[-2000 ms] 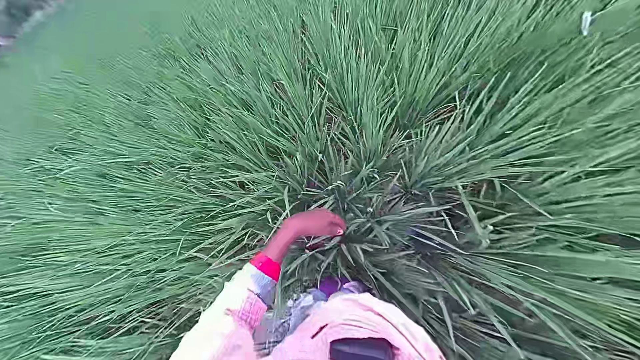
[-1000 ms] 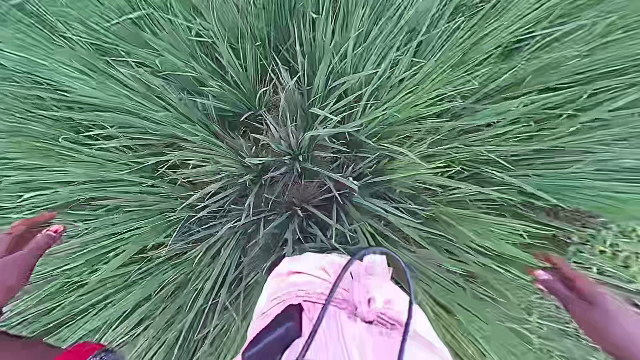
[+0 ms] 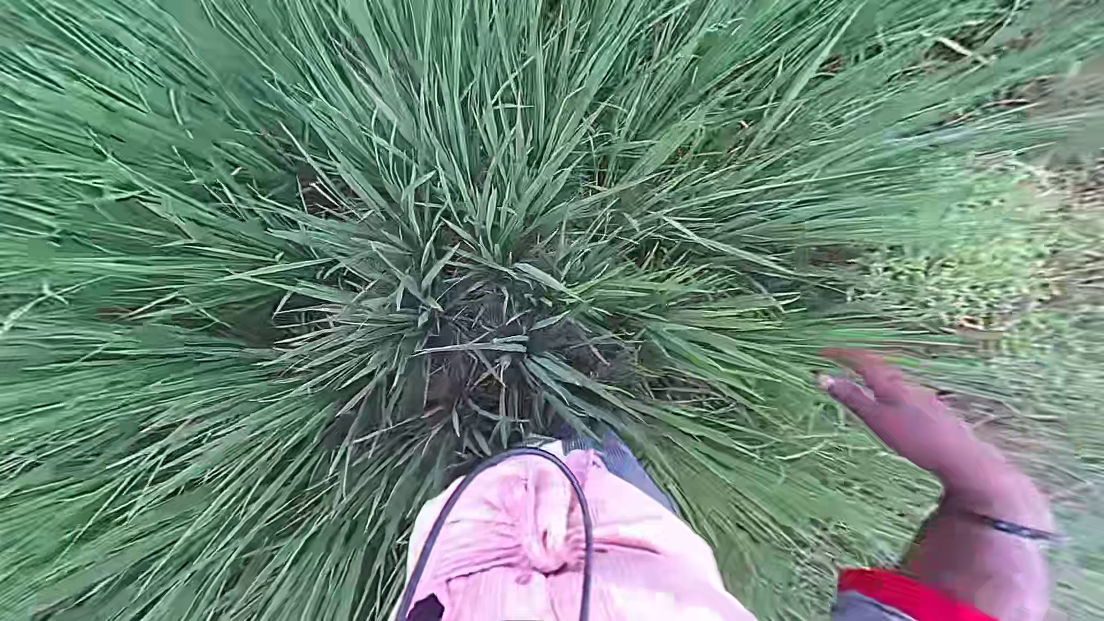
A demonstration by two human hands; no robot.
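My right hand is at the right, over the tips of long green grass-like leaves, thumb and a finger apart and nothing seen between them. It has a dark band at the wrist and a red cuff below. My left hand is out of the picture. Pink knotted cloth covers my body at the bottom centre, and a black cord loops over it.
Tall, dense leaves surround me in front and on the left. Darker, thinner growth lies just ahead of the cloth. Along the right runs low, paler ground cover with brownish patches.
My left hand, at the left edge one second ago, has left the picture. My right hand shows farther into view with its wrist and cuff. The view has shifted, showing more low ground cover.
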